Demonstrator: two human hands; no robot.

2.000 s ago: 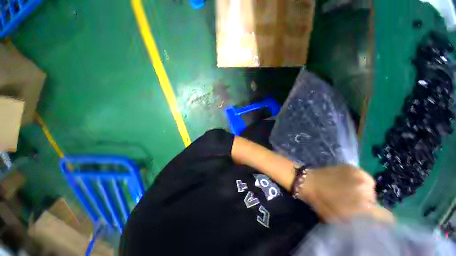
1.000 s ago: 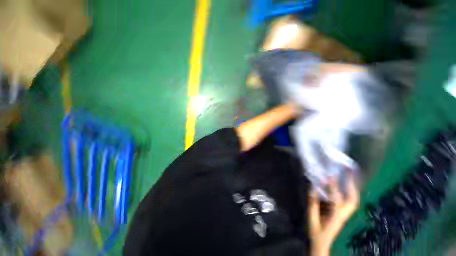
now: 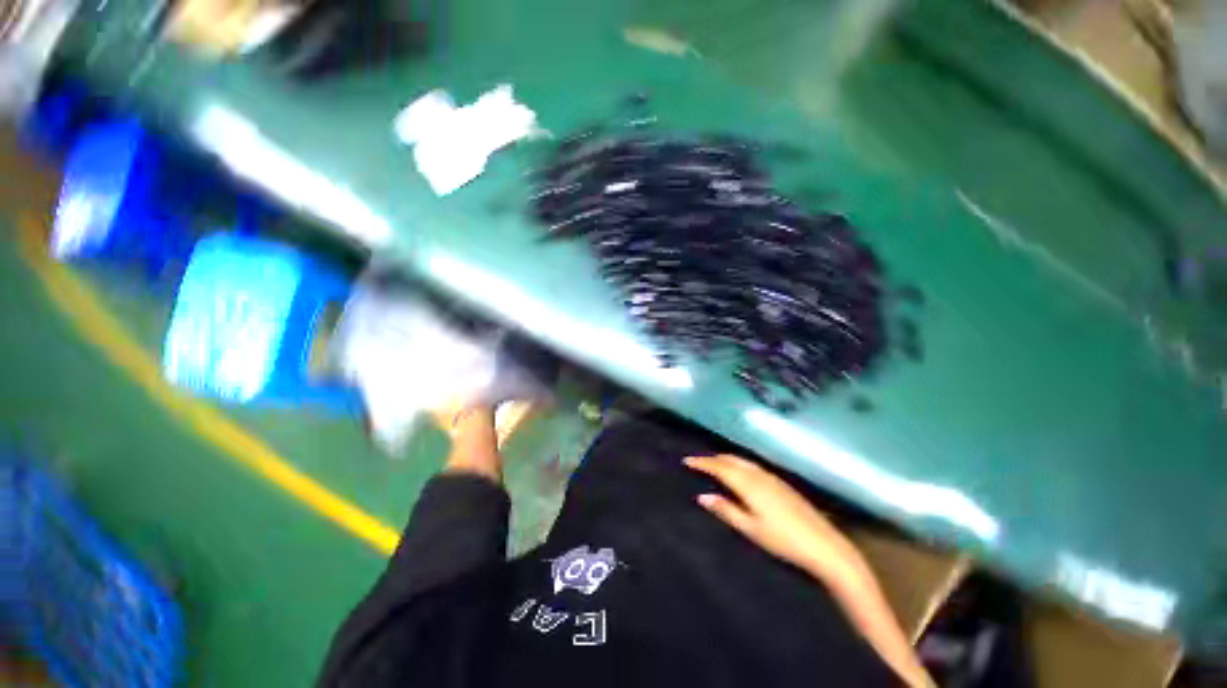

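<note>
A crinkled whitish clear plastic bag (image 3: 411, 352) hangs beside the bench's near edge, left of centre. My left hand (image 3: 474, 419) is at its lower right end and holds it; the fingers are mostly hidden and blurred. My right hand (image 3: 760, 504) is in front of my black shirt, empty, with its fingers apart. A large blurred pile of small glossy black inserts (image 3: 740, 255) lies spread on the green bench (image 3: 1023, 390). A white scrap (image 3: 464, 135) lies flat on the bench left of the pile.
A light blue stool (image 3: 236, 320) and a darker blue stool (image 3: 101, 188) stand left of the bench. A blue trolley (image 3: 88, 578) is at lower left, beyond a yellow floor line (image 3: 256, 457). An open carton (image 3: 928, 591) with dark contents is under the bench edge at lower right.
The view has turned from the floor to the bench. The bag, earlier among both hands, is now in my left hand only. My right hand has come away from it.
</note>
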